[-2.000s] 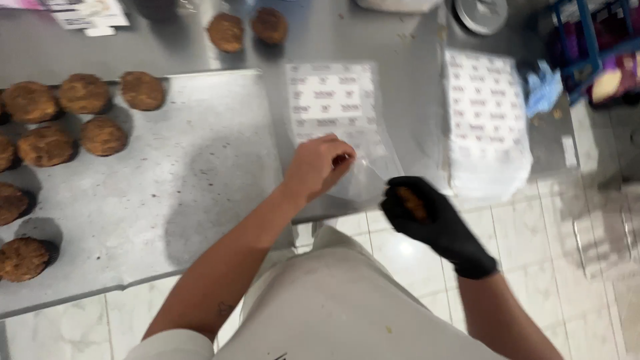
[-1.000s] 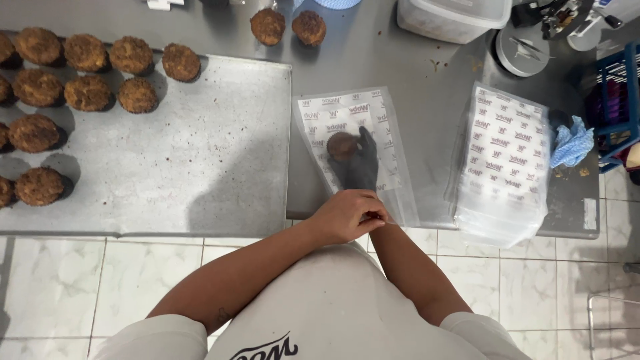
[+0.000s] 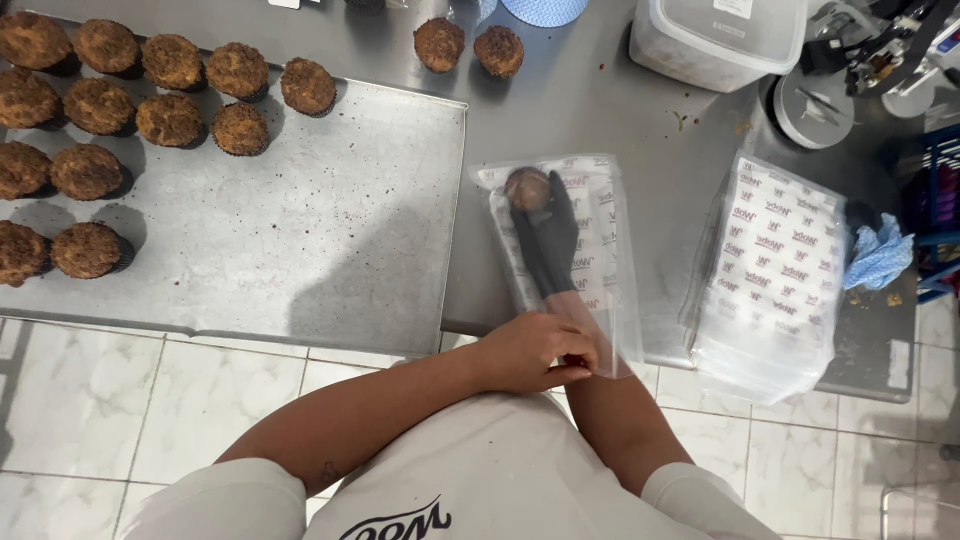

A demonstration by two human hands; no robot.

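My right hand (image 3: 553, 244), in a black glove, reaches deep inside a clear plastic bag (image 3: 626, 262) with a printed paper lining. Its fingers hold a brown muffin (image 3: 529, 189) near the bag's far end. My bare left hand (image 3: 540, 352) pinches the near edge of the bag's mouth above my right forearm. Rows of crumb-topped muffins (image 3: 238, 70) stand on a metal baking tray (image 3: 367, 202) at the left. Two more muffins (image 3: 439, 45) sit on the steel table beyond the tray.
A stack of printed bags (image 3: 776, 247) lies right of my hands, beside a crumpled blue cloth (image 3: 880, 251). Behind are a lidded plastic tub (image 3: 716, 45) and a round white scale-like object (image 3: 814, 109). A blue crate (image 3: 939, 202) stands at the far right. Crumbs dot the table.
My right hand, outside the bag two seconds ago with the muffin in it, has gone inside and moved toward the far end. My left hand stays at the bag's mouth. The view has shifted.
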